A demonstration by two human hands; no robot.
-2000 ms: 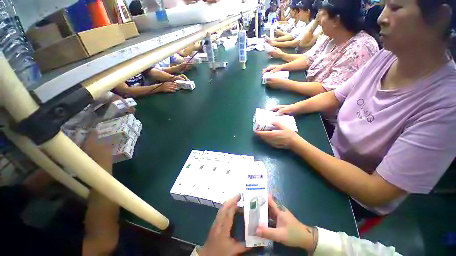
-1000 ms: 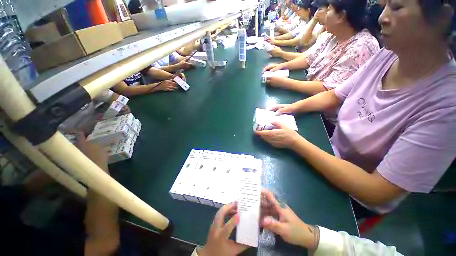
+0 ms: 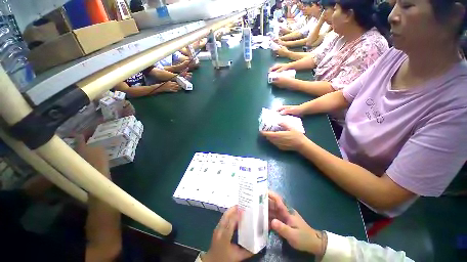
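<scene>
A slim white carton (image 3: 252,210) stands up between my hands at the bottom centre, turned so that an edge and two printed sides show. My left hand (image 3: 228,236) grips its left side and lower part. My right hand (image 3: 293,225) is at its right side, fingertips at the edge, partly hidden behind the carton. A row of white cartons (image 3: 207,179) lies flat side by side on the green table just beyond, its right end partly covered by the held carton.
A cream tube (image 3: 110,192) with a black joint (image 3: 48,115) crosses the left. White cartons (image 3: 118,138) are stacked behind it. A shelf with a brown box (image 3: 77,46) hangs upper left. A person in lilac (image 3: 404,112) sits right, hands on cartons. Others line the table.
The held carton has turned from its picture face to a printed side, and now shows an edge between two sides. Across the table at left, a neighbour's carton has changed its tilt.
</scene>
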